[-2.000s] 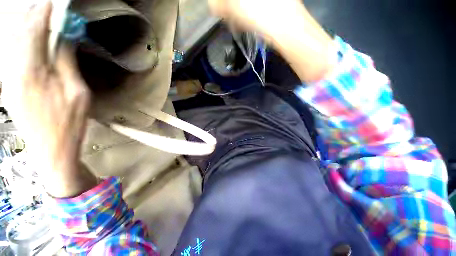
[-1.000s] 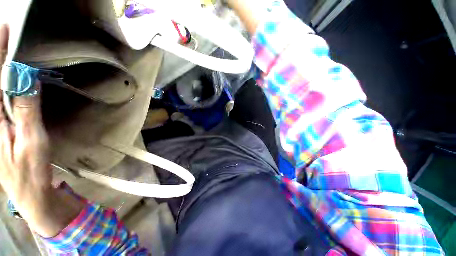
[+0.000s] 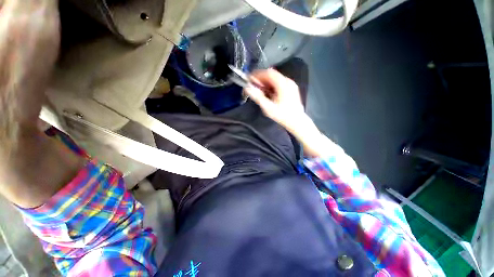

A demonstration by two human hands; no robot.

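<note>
The open beige tote bag (image 3: 130,70) lies at the upper left, its inside dark, with a small dark snap (image 3: 144,16) on the inner pouch. Its pale strap (image 3: 184,157) loops over my lap. My left hand (image 3: 24,81) is large and blurred at the left edge, over the bag; its fingertips run out of the picture, so its grip is unclear. My right hand (image 3: 276,94) is right of the bag above my lap, closed on a small pointed metallic tool (image 3: 238,73), perhaps thread snips. A blue-wrapped fitting (image 3: 183,43) sits on the bag's edge.
A blue-rimmed round container (image 3: 211,57) stands beyond my lap, just past the tool tip. Another pale strap (image 3: 303,21) loops at the top. A dark curved surface (image 3: 368,81) is at right, with a pale frame and green area (image 3: 439,222) at lower right.
My right hand has come back from the top edge to above my lap, and the small tool now shows in it. My left hand is larger and higher. The bag has shifted upward in view.
</note>
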